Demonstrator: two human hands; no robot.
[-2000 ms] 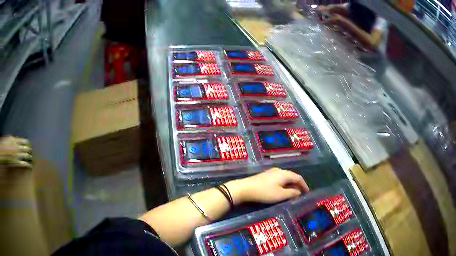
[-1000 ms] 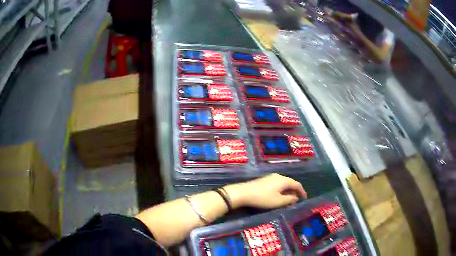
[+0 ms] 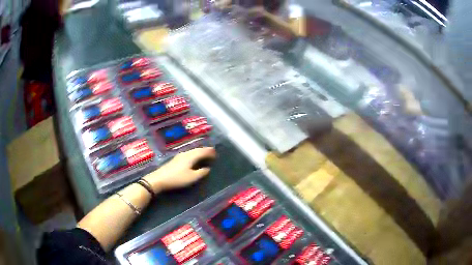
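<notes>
My left hand (image 3: 186, 166) comes in from the lower left, over the dark green mat in the gap between two clear trays. Its fingers are loosely curled with a gap to the thumb, and no object shows in it. The far tray (image 3: 102, 186) holds red keypad phones (image 3: 178, 132) in two columns, screens up. The near tray (image 3: 207, 203) also holds red keypad phones (image 3: 240, 215) and is cut off by the bottom edge. My right hand is out of the picture. The picture is blurred.
A white edge strip (image 3: 235, 132) runs right of the trays. Beyond it are a grey board (image 3: 259, 98) with crumpled clear film and a plywood board (image 3: 331, 191) with a dark band. A brown carton (image 3: 36, 155) stands at left. Another person's arm (image 3: 277, 21) shows beyond the bench.
The view has swung right, so trays and hand appear further left and more of the near tray shows. My left hand stays between the trays.
</notes>
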